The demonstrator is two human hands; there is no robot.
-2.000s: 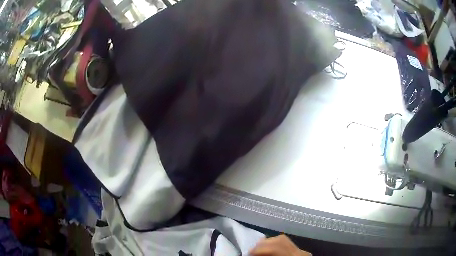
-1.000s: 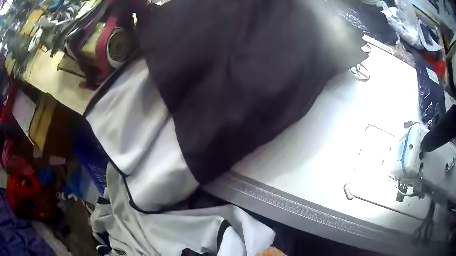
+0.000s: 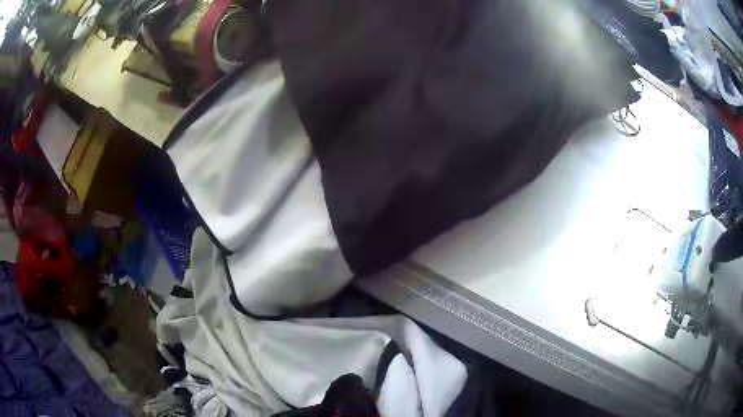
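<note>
A large dark garment panel (image 3: pixel 440 122) lies spread over the white table. It is joined to pale panels (image 3: pixel 244 163) with black edging, which hang over the table's front left edge. More pale cloth with black bands (image 3: pixel 277 358) is heaped below the edge at the bottom. The white sewing machine head (image 3: pixel 688 261) is at the right, partly cut off by the picture's rim. Thin cords (image 3: pixel 626 120) lie by the dark panel's right end. Neither of my hands can be seen.
The table's front edge (image 3: pixel 505 330) bears ruler markings. A blue bin (image 3: pixel 167 220), a cardboard box (image 3: pixel 106 163) and a red object (image 3: pixel 45 265) stand at the left. Purple-blue cloth (image 3: pixel 41 358) is at the lower left. Clear plastic (image 3: pixel 705 57) lies at the upper right.
The view has turned, so the table and cloth sit further right and the left side shows more. The hand at the bottom edge has gone out of view. The dark panel lies much as before.
</note>
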